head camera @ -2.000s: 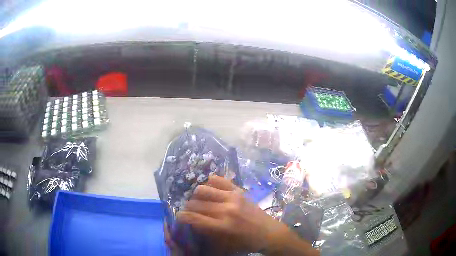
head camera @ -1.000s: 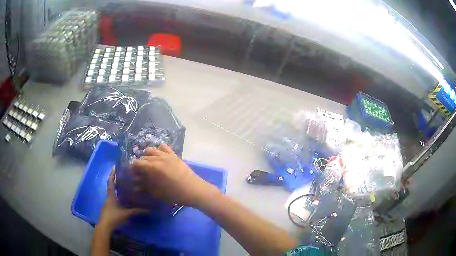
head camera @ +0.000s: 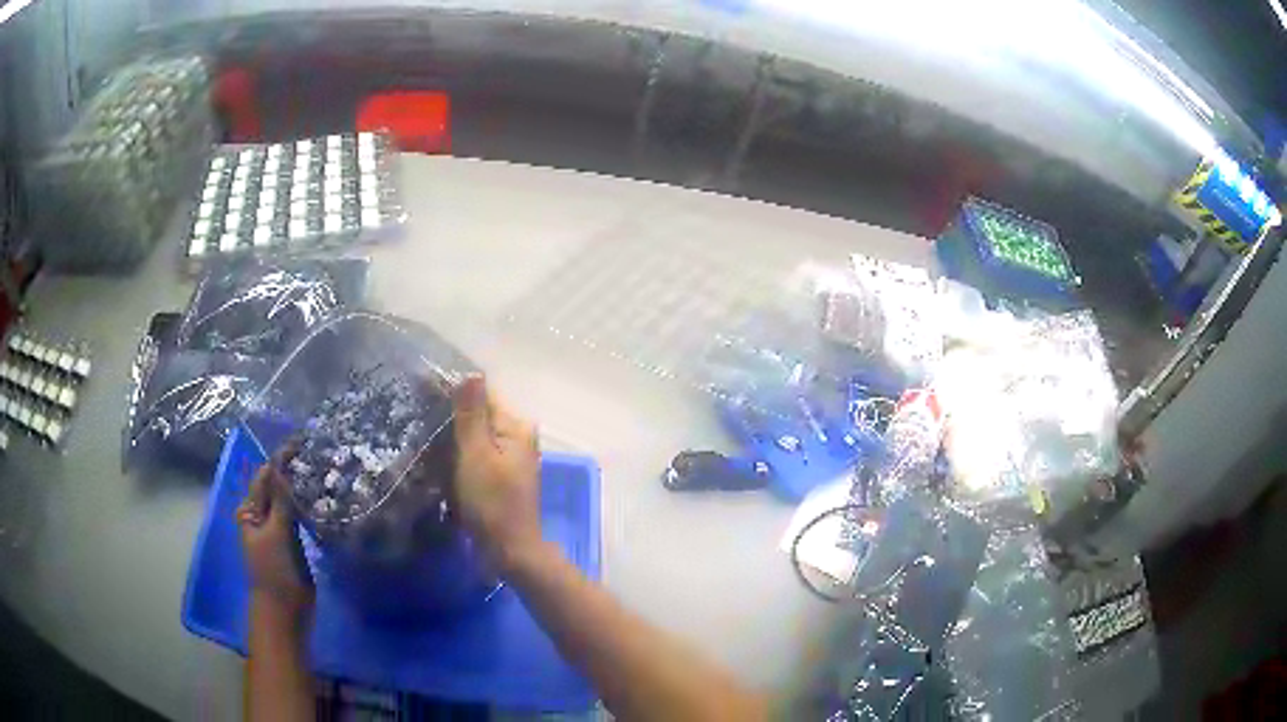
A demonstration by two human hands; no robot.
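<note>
A clear plastic bag (head camera: 374,487) of small white and dark parts stands over the shallow blue tray (head camera: 570,564), its mouth open towards me. My left hand (head camera: 275,529) grips the bag's left side. My right hand (head camera: 494,459) grips the upper right edge of the bag. The parts show through the open mouth; the bag's lower part looks dark. Under the tray's front edge, a small part of the scale (head camera: 370,700) shows.
Filled dark bags (head camera: 268,303) lie behind the tray at left. Blister trays (head camera: 294,198) stand further back. A dark handheld item (head camera: 717,471), a cable loop (head camera: 799,550), clear bags (head camera: 1037,423) and a small blue basket (head camera: 1009,251) lie at right.
My right hand has moved from over the parts at the bag's front to its upper right edge. The bag's mouth is spread wider. The camera view has shifted slightly.
</note>
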